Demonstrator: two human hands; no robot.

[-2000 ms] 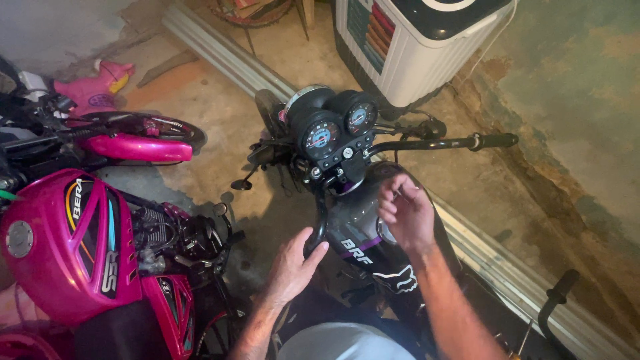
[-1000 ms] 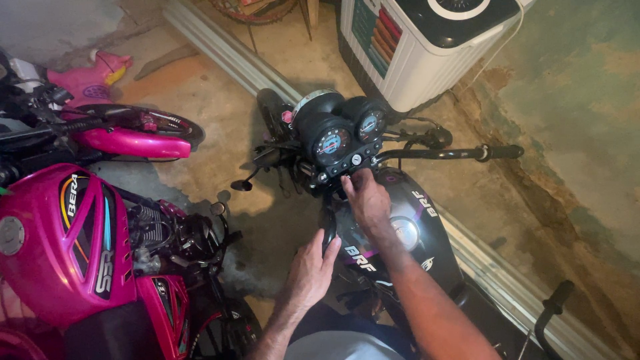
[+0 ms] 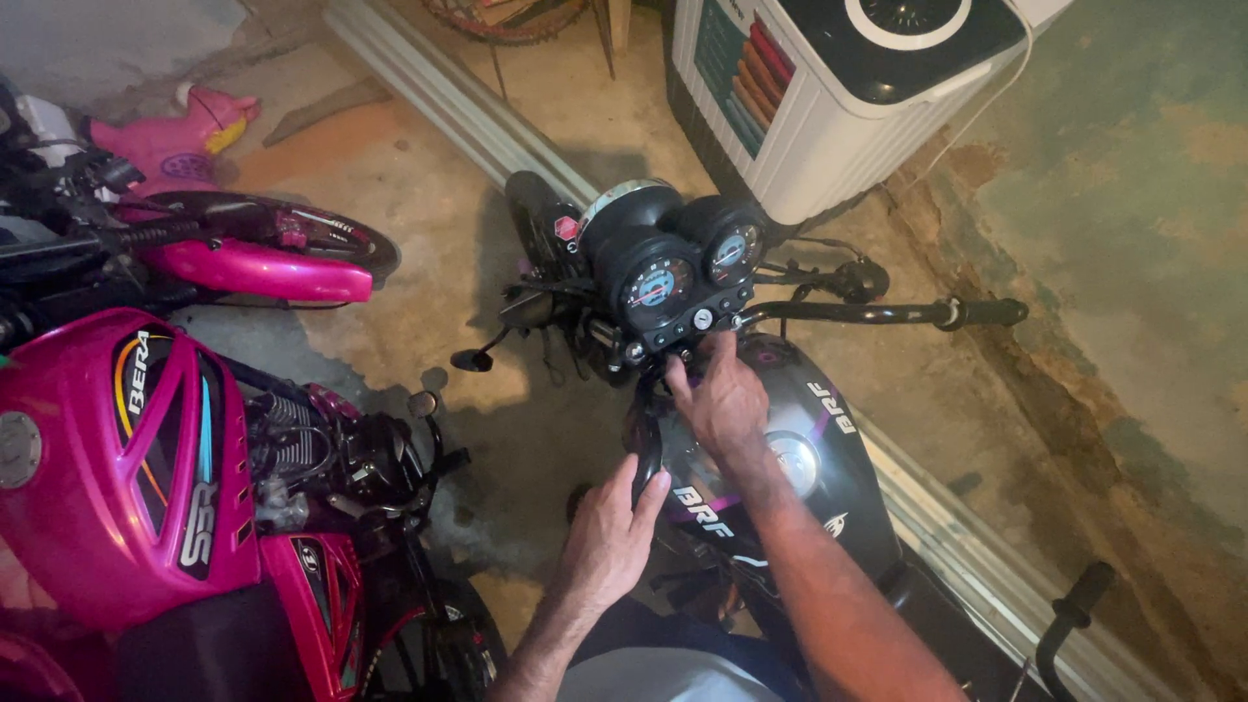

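Note:
A dark motorcycle stands beneath me, its black fuel tank (image 3: 838, 458) marked with lettering. Two round gauges form the instrument cluster (image 3: 673, 278) at its front. My left hand (image 3: 616, 526) is around the near end of the left handlebar (image 3: 647, 429), thumb and fingers on either side of it. My right hand (image 3: 720, 395) is over the front of the tank, its fingertips at the handlebar clamp area just below the gauges; whether they grip anything is hidden. The right handlebar (image 3: 848, 312) reaches out to the right with nobody's hand on its grip.
A pink motorcycle (image 3: 68, 419) stands close on the left, with another pink-fendered one (image 3: 263, 271) behind it. A white washing machine (image 3: 829, 127) stands ahead on the right. Long metal profiles (image 3: 448, 97) lie on the floor under the dark motorcycle. A pink toy (image 3: 180, 141) lies at upper left.
My right hand has moved from above the tank forward to the area below the gauges, where it was also one second ago. My left hand stays at the left handlebar.

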